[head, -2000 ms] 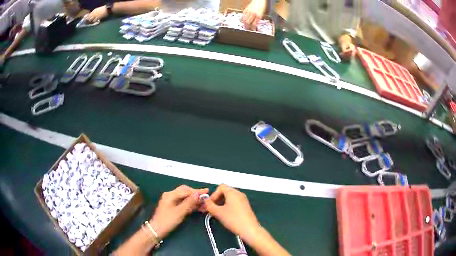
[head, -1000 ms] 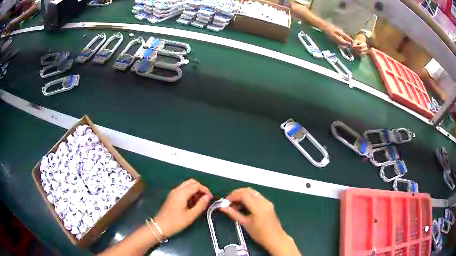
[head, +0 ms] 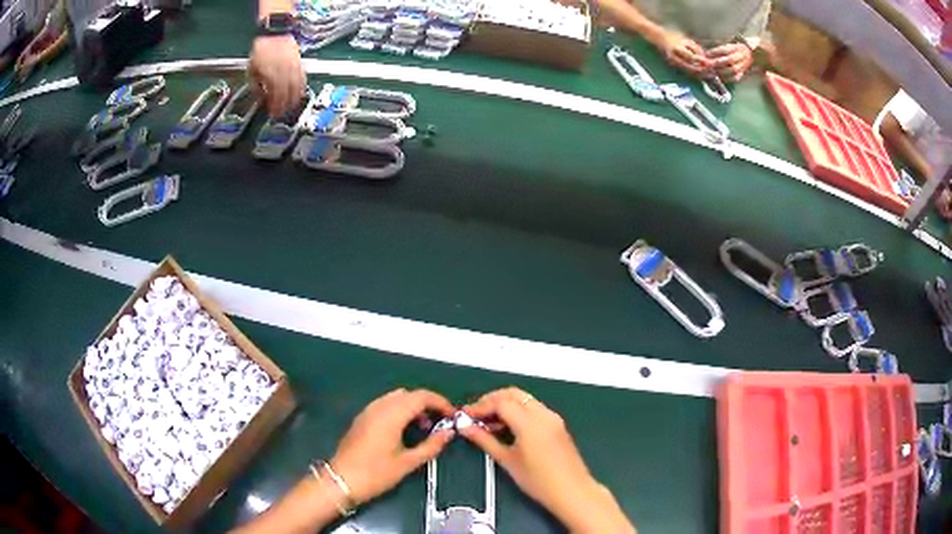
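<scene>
A pale loop-shaped housing (head: 489,482) lies in front of me at the bottom edge, its open loop pointing away and its solid end partly cut off by the frame. A small white round fitting (head: 462,421) is at the housing's far end, between my fingertips. My left hand (head: 391,443) pinches at the left of that end. My right hand (head: 532,443) pinches the fitting from the right. The fingertips hide the exact contact.
A cardboard box (head: 238,448) heaped with white fittings stands at left. A red compartment tray (head: 759,448) is at right. Housings with blue patches (head: 673,288) lie on the green surface. Another person's hand (head: 277,75) reaches in at upper left; two more hands (head: 705,54) work across the line.
My left hand has moved in to the housing's far end, fingertips now near my right's. The loose housings beyond shifted right. Another person's hand has come onto the housings at upper left.
</scene>
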